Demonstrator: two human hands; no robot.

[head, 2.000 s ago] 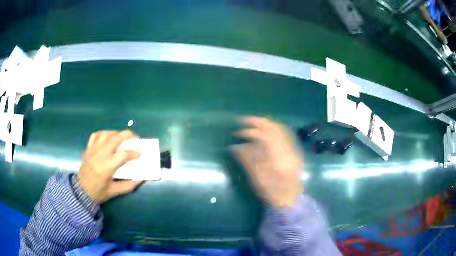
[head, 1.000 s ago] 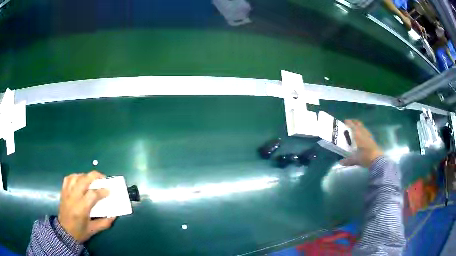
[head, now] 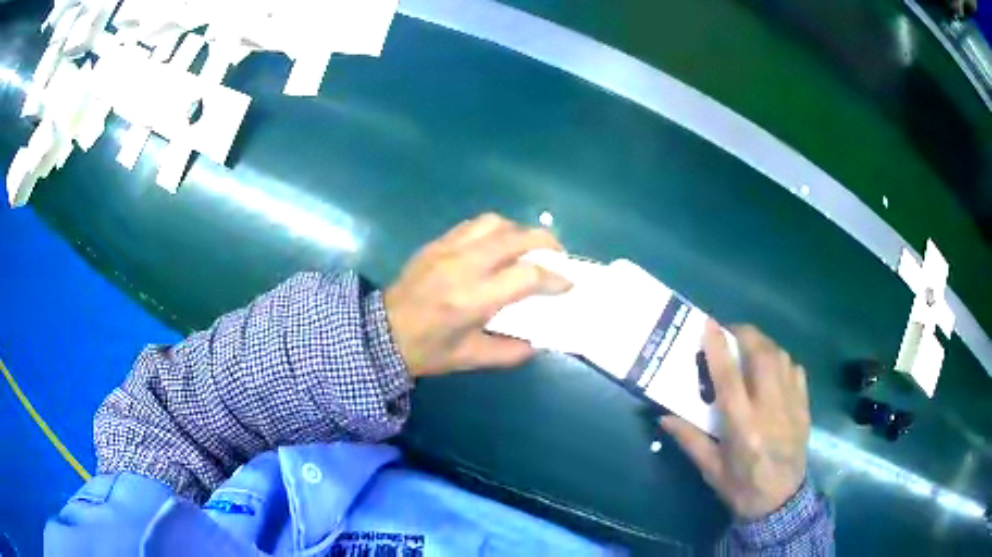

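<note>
My left hand (head: 475,296) grips a folded white insert card (head: 544,310) near the middle of the green surface. My right hand (head: 753,419) holds a white printed retail box (head: 670,350) with a black band, lettering and a black picture. The insert and the near end of the box meet between my hands; how far one is inside the other cannot be told. The black piece that was in the insert is hidden.
Overlapping flat white inserts (head: 207,114) lie in a heap at upper left. Several glossy black pieces (head: 883,418) lie at right, beside a white cross-shaped insert (head: 930,296). A pale rail (head: 674,98) divides the surface from the green belt. Blue floor shows at left.
My right hand has picked up the printed box from the right and brought it to the insert in my left hand. The view has swung left, so the insert heap shows more fully.
</note>
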